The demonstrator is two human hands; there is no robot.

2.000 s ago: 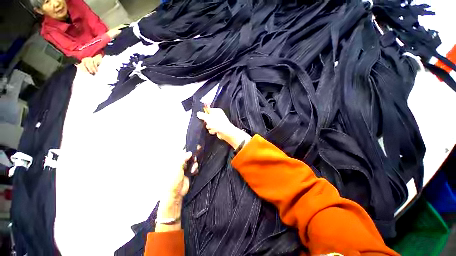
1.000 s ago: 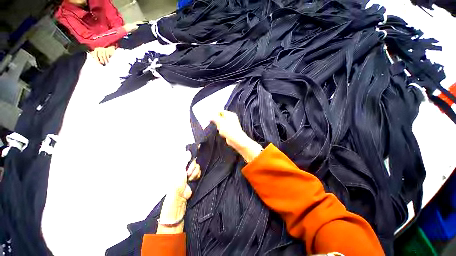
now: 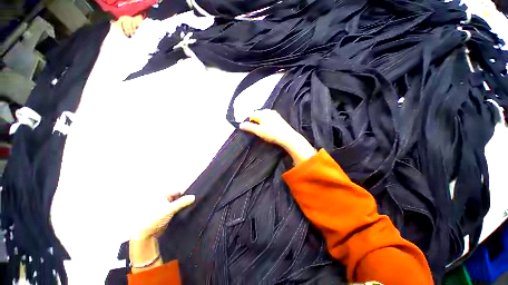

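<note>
A black strip point(image 3: 217, 158) with a faint pale line runs slantwise between my two hands over the white table. My right hand point(image 3: 270, 127) pinches its upper part, with a tiny yellow-orange spot at the fingertips. My left hand point(image 3: 159, 216) is at the strip's lower part, thumb towards it; its fingers are partly washed out against the white top, and whether they grip the strip is unclear. A large loose heap of black strips point(image 3: 356, 111) lies under and right of my right arm. A strip loops beyond my right hand.
Tied black bundles hang at the left edge point(image 3: 33, 161) with white ties, and others lie at the far side point(image 3: 250, 47). The white table point(image 3: 128, 139) lies left of my hands. A person's hand point(image 3: 129, 24) rests at its far edge. A blue crate point(image 3: 493, 259) is at lower right.
My left hand has moved down and left, away from my right hand, and the strip now stretches straight between them. The view has shifted, so the other person shows less.
</note>
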